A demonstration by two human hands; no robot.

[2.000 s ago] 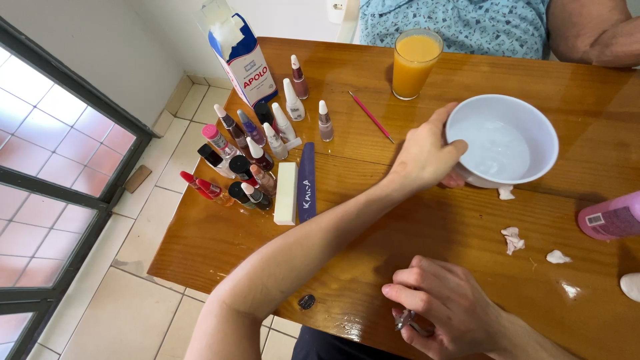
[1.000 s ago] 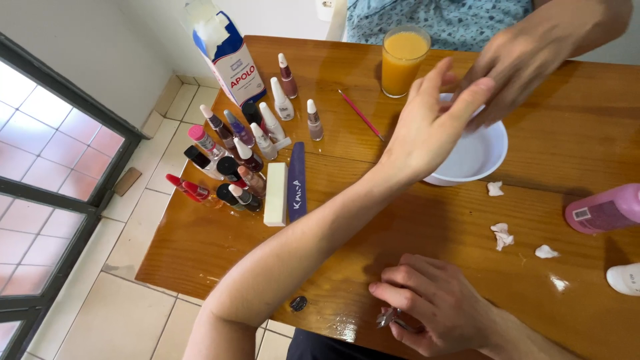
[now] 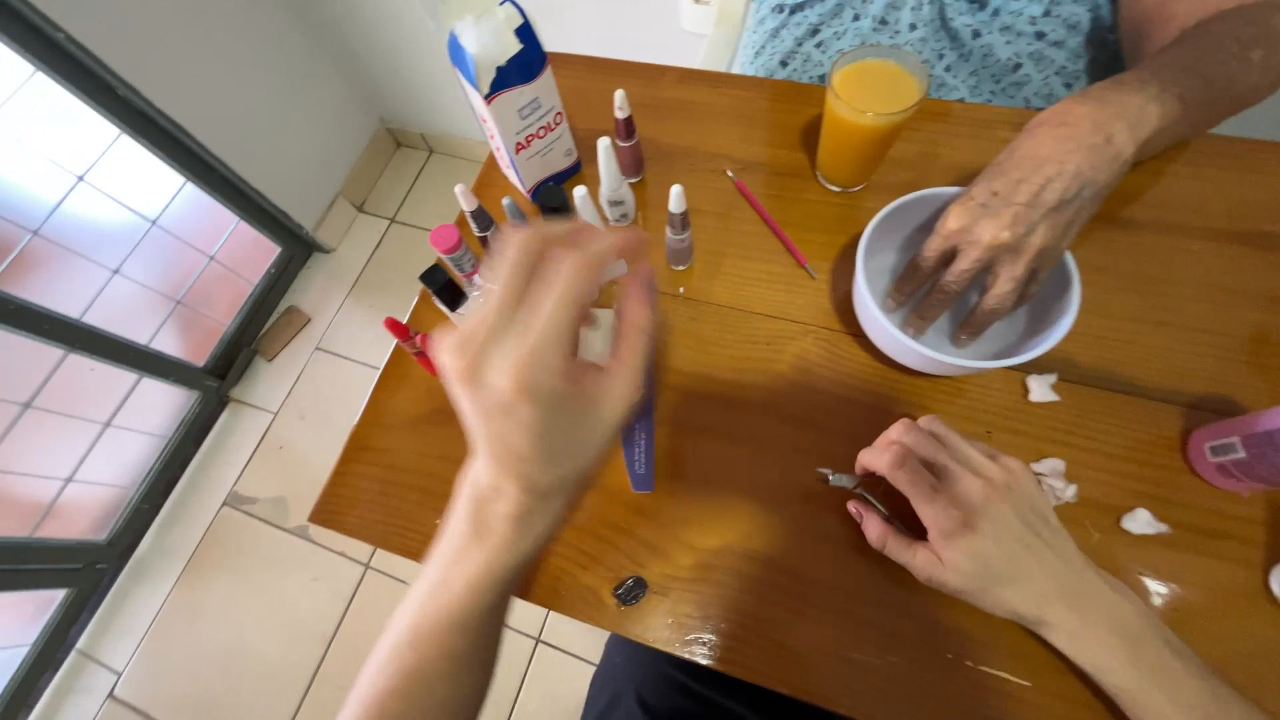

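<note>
My left hand, blurred, is raised over the left part of the wooden table, in front of the nail polish bottles and partly over a blue nail file. Whether it holds anything cannot be made out. On the table to the right, my right hand has its fingers around metal cuticle nippers, jaws pointing left. Beyond it stands a white plastic bowl, with the fingers of another person's hand inside. A pink stick tool lies left of the bowl.
A glass of orange juice and an Apolo carton stand at the far side. Several polish bottles cluster at left. Crumpled white cotton pieces and a pink bottle are at right. A small black item lies near the front edge.
My left hand has moved from the bowl to the left, over the polish bottles. The other person's hand, above the bowl one second ago, now has its fingers inside it.
</note>
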